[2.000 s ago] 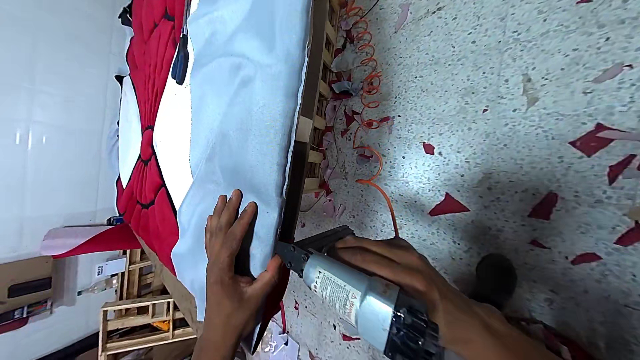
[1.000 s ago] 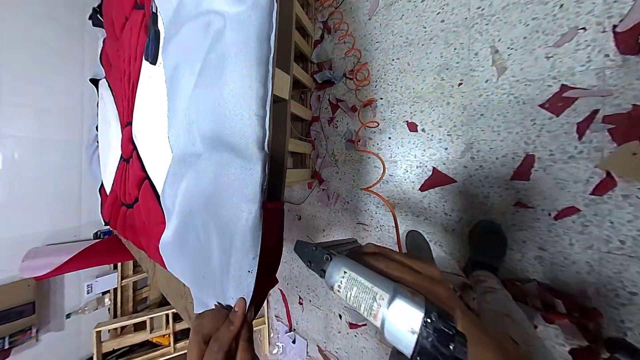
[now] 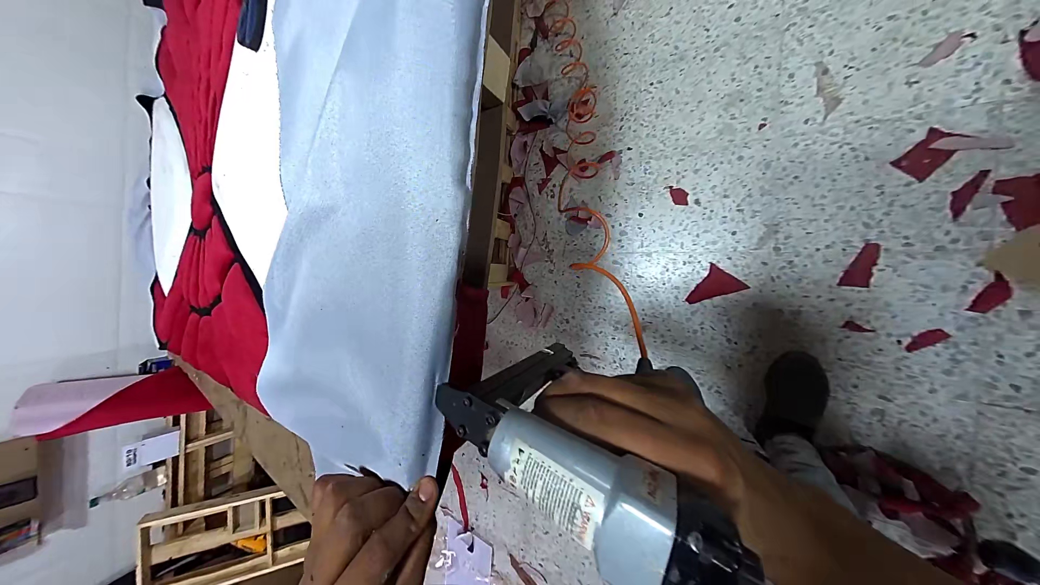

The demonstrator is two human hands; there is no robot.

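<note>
My right hand (image 3: 642,422) grips a pneumatic staple gun (image 3: 569,479), grey and black, with its nose at the edge of the light grey-blue fabric (image 3: 366,244). My left hand (image 3: 370,528) pinches the lower end of that fabric between thumb and fingers. A strip of dark red fabric (image 3: 470,333) hangs along the edge beside the gun's nose. Under the fabric runs a wooden frame (image 3: 494,73). Tufted red upholstery (image 3: 203,309) with black trim and white panels lies to the left.
A coiled orange air hose (image 3: 605,268) trails over the speckled floor (image 3: 731,203) to the gun. Red fabric scraps (image 3: 715,284) lie scattered there. Wooden frames (image 3: 215,528) stand at the lower left. A shoe (image 3: 795,398) shows at the right.
My left hand has moved from flat on the fabric to its lower end. The staple gun was off the edge one second ago and is now against it.
</note>
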